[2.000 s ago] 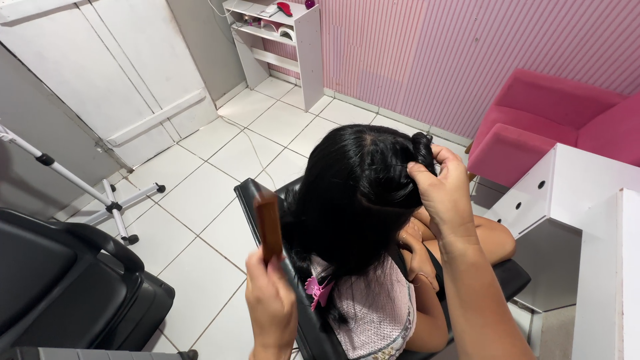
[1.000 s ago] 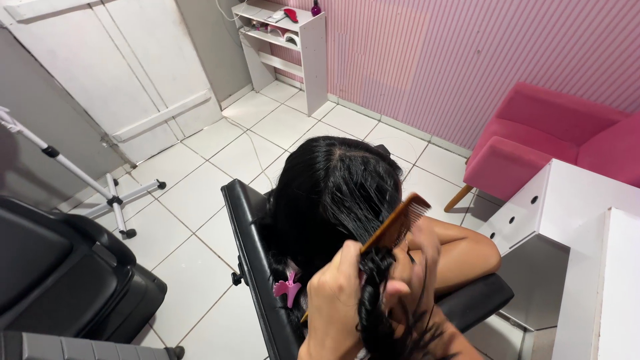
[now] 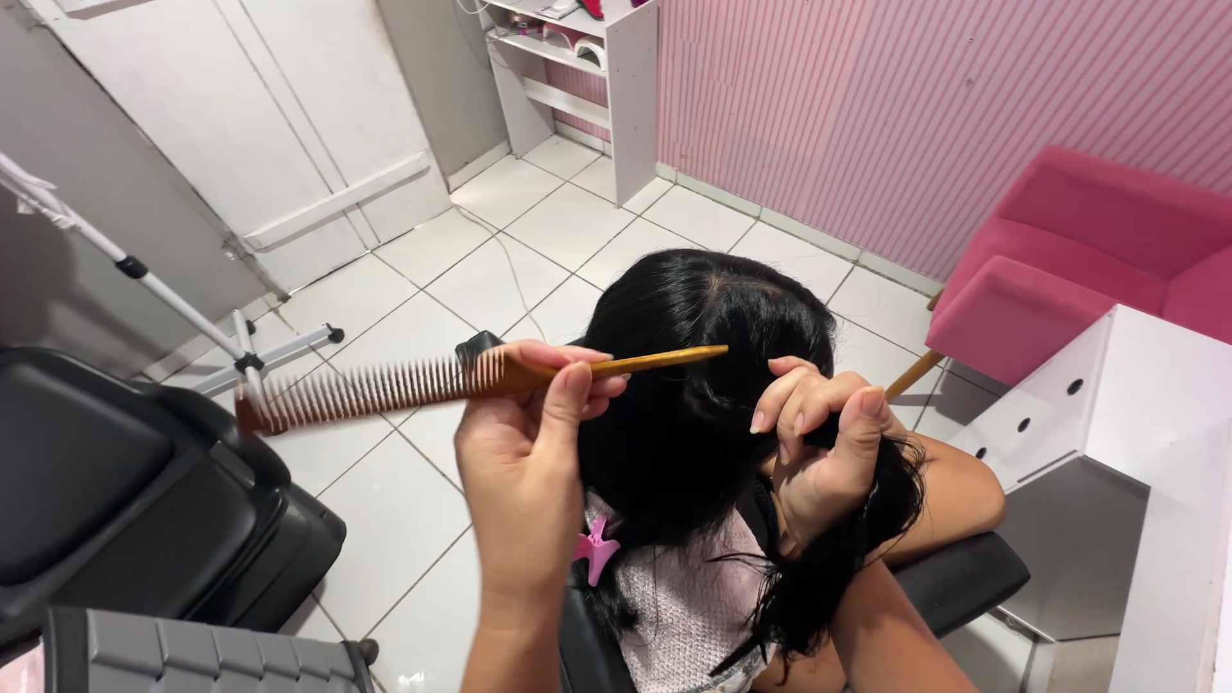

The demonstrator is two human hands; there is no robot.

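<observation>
A person with long black hair [image 3: 712,279] sits on a black salon chair, seen from above and behind. My left hand [image 3: 529,462] grips a brown rat-tail comb [image 3: 385,393] near where its teeth meet the handle. The teeth point left and the thin tail points right over the person's head. On the right of the head, my right hand [image 3: 818,443] is closed around a lock of hair [image 3: 828,549], whose loose ends hang below it. A pink hair clip [image 3: 597,551] sits in the hair at the lower left, over a light knitted top.
The chair's black armrest [image 3: 967,582] juts out at the right, close to a white desk [image 3: 1088,414]. Beyond stands a pink armchair [image 3: 1039,308]. At left are a black padded seat [image 3: 87,472], a white stand [image 3: 183,298] and a grey drawer unit [image 3: 202,654]. A white shelf [image 3: 630,106] is at the back.
The comb was at the hair a second ago; it is now raised above the head to the left, turned with its tail towards the hair. The right hand has come into clearer view, holding the lock.
</observation>
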